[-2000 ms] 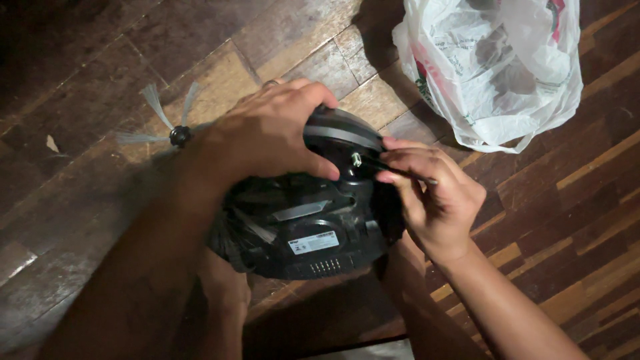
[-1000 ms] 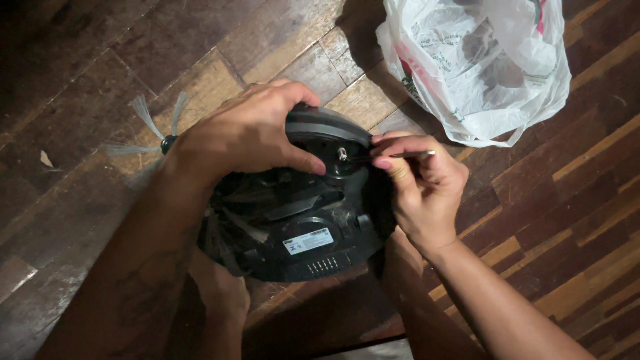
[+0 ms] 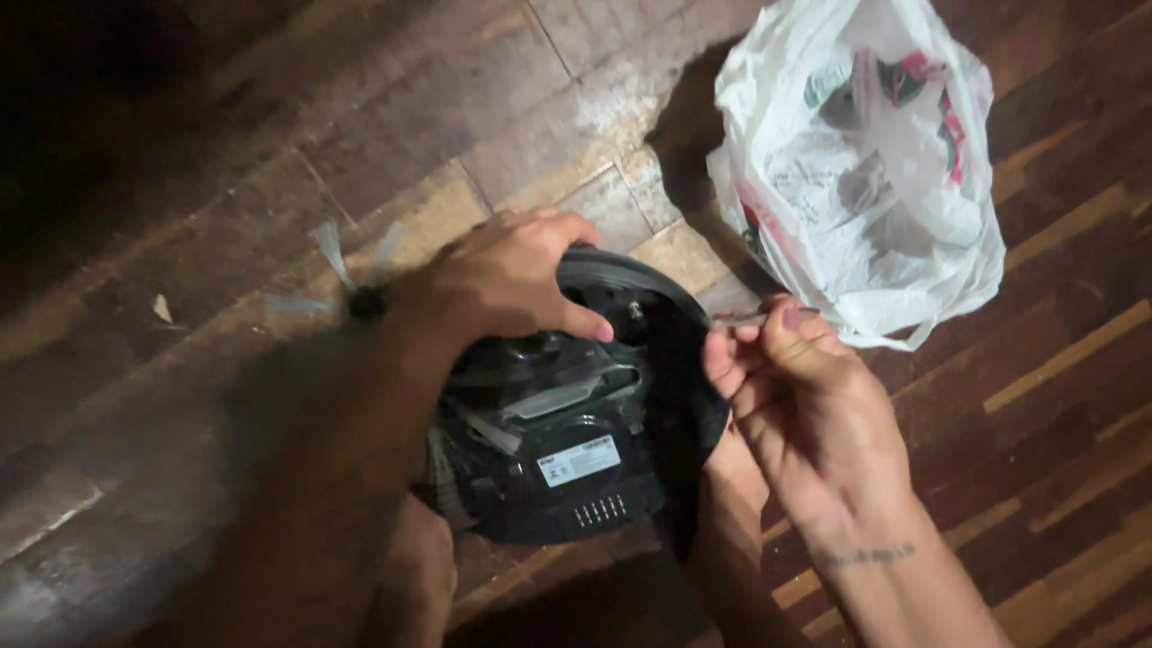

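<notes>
A black robot vacuum cleaner [image 3: 576,396] lies with its underside up between my feet, a white label and a row of metal slots showing on it. My left hand [image 3: 513,279] grips its upper left edge, thumb on the underside near a small metal part [image 3: 636,310]. Between thumb and fingers, my right hand [image 3: 801,369] pinches a thin metal tool [image 3: 742,319] just off the cleaner's right edge; its kind cannot be told. A side brush with pale bristles [image 3: 364,301] lies on the floor left of my left hand. More bristles show at the cleaner's left side.
An opened white plastic bag [image 3: 873,189] with red and green print stands on the wooden floor [image 3: 1062,360] at the upper right. A small pale scrap [image 3: 162,309] lies on the floor at the left. My feet and legs flank the cleaner below.
My right hand has moved right with the thin tool, away from the metal part on the cleaner's underside. My left hand still holds the cleaner's edge.
</notes>
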